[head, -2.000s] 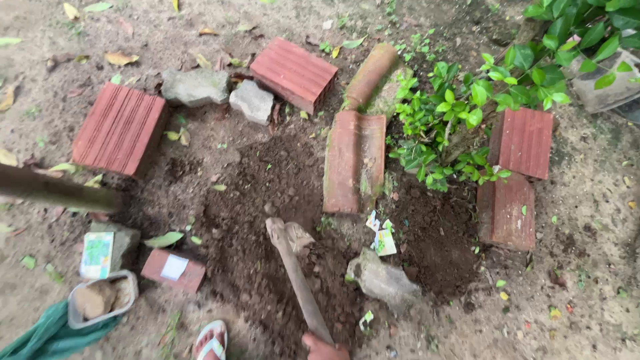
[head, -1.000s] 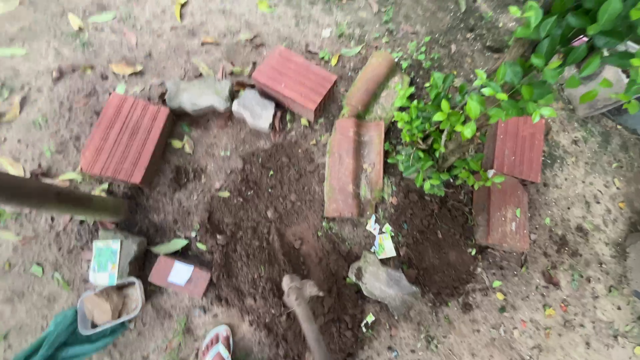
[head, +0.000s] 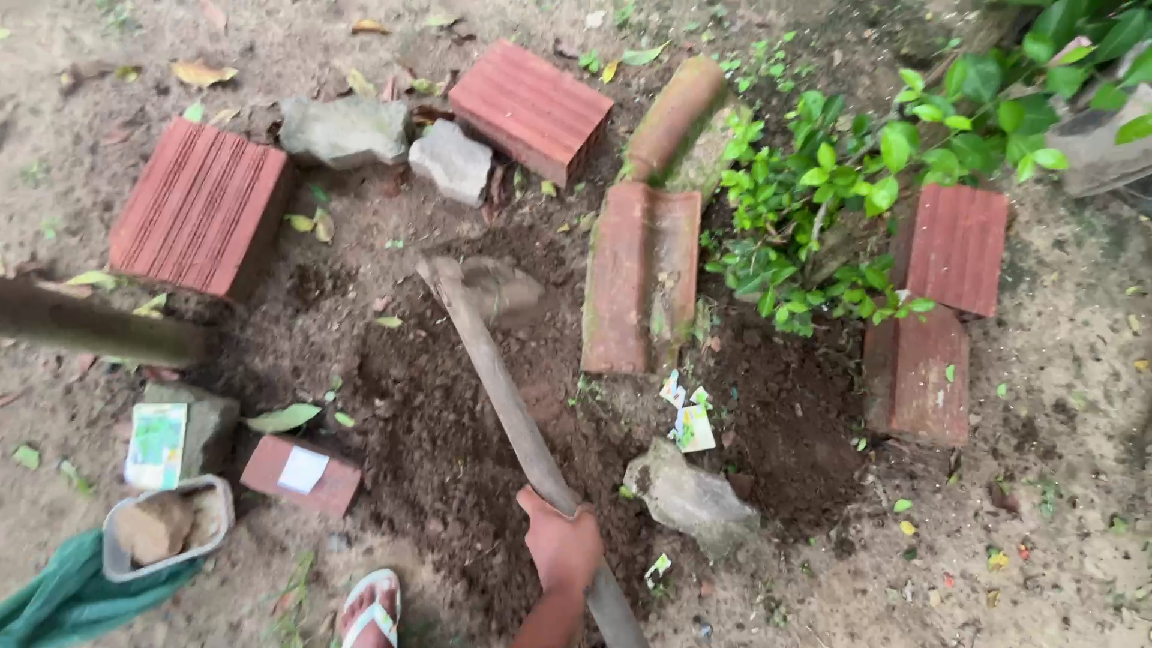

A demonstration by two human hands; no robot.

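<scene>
My left hand is wrapped around the wooden handle of a hoe, low in the view. The handle slants from the lower right up to the hoe's soil-coloured blade, which is blurred and lies over loose dark soil. The handle's lower end runs out of the frame. My right hand is out of view. Right of the handle, a grey rock sits beside torn printed paper scraps. Above these is a mossy clay roof tile.
Red hollow bricks, grey stones and a leafy shrub surround the soil. At the left are a wooden pole, a small brick, a plastic tub and green cloth. A foot in a flip-flop stands below.
The hoe head first moved down toward the bottom of the view, then back up and left across the soil. My hand, out of frame one second ago, shows again on the handle.
</scene>
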